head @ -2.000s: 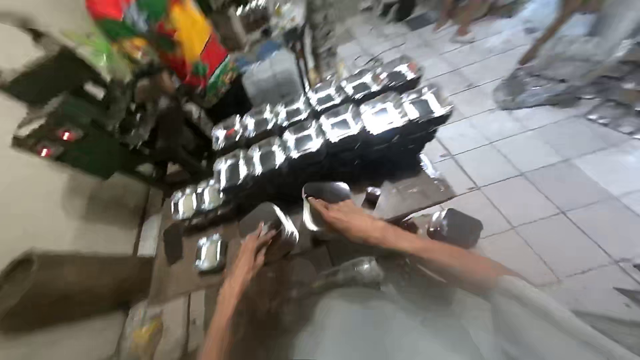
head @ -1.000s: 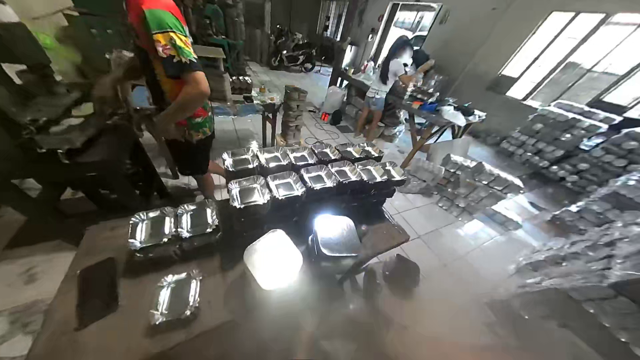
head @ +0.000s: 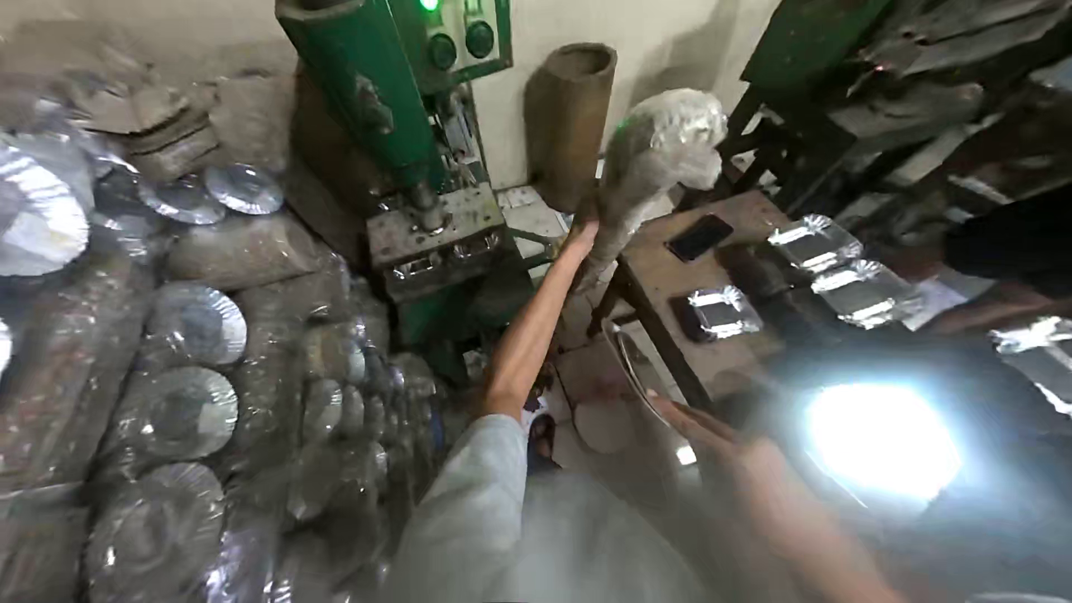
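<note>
My left hand (head: 584, 233) reaches forward and grips a long clear plastic sleeve (head: 630, 180) that bulges at its top; what fills it is not plain. My right hand (head: 699, 423), blurred, holds a thin flat metallic sheet or stack (head: 636, 373) by its edge, beside the wooden table. On that table are a black phone (head: 699, 238), a rectangular foil tray (head: 724, 312) and more foil trays (head: 815, 243). A bright glare (head: 883, 440) hides whatever reflects it at the right.
A green press machine (head: 394, 109) with a metal bed (head: 440, 226) stands ahead on the left. Bagged stacks of round foil plates (head: 180, 410) fill the left side. A brown cylinder (head: 578, 117) leans by the wall. Another person's arm (head: 997, 301) is at the far right.
The view has swung far left to the press and plate stacks. My left hand, earlier at the sheets on the table, now grips the plastic sleeve.
</note>
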